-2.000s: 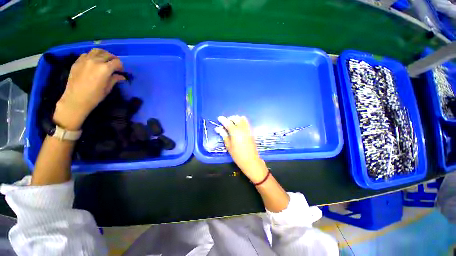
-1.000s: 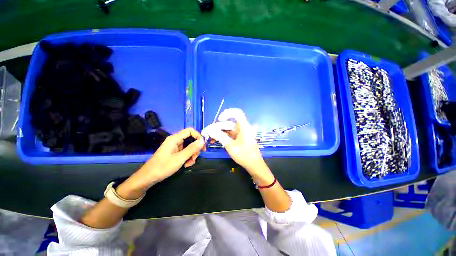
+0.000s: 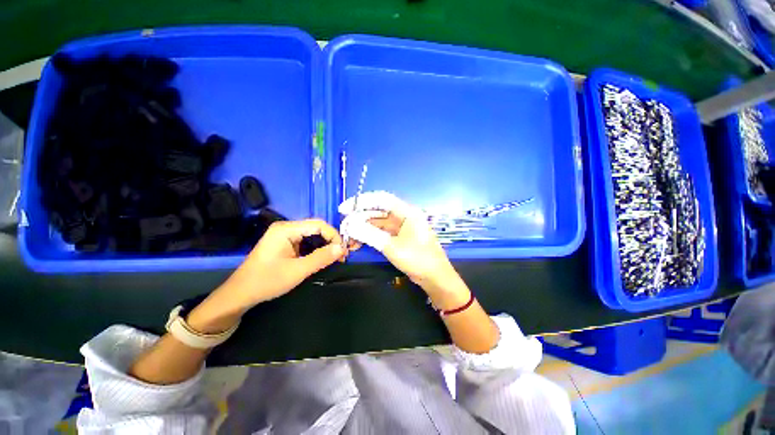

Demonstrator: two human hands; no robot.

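Observation:
My left hand (image 3: 289, 259), bare with a pale wristband, is closed on a black plastic housing (image 3: 314, 244), mostly hidden by the fingers. My right hand (image 3: 393, 238), with white coverings on its fingers, holds a thin metal rod (image 3: 362, 180) that points up from the fingertips. The fingertips of both hands meet over the front edge between two blue trays. The left tray (image 3: 255, 93) holds a heap of black housings (image 3: 127, 161). The middle tray (image 3: 450, 110) holds several loose rods (image 3: 476, 223) near its front.
A narrower right tray (image 3: 709, 246) is packed with black and silver rods (image 3: 646, 195). Another blue tray is at the far right edge. A green belt (image 3: 476, 21) runs behind the trays. Small specks lie on the dark bench edge (image 3: 280, 314). A grey sleeve shows at the lower right.
My left hand has left the heap in the left tray and come to my right hand. My right hand has lifted a rod from the middle tray. Objects on the belt have passed from view.

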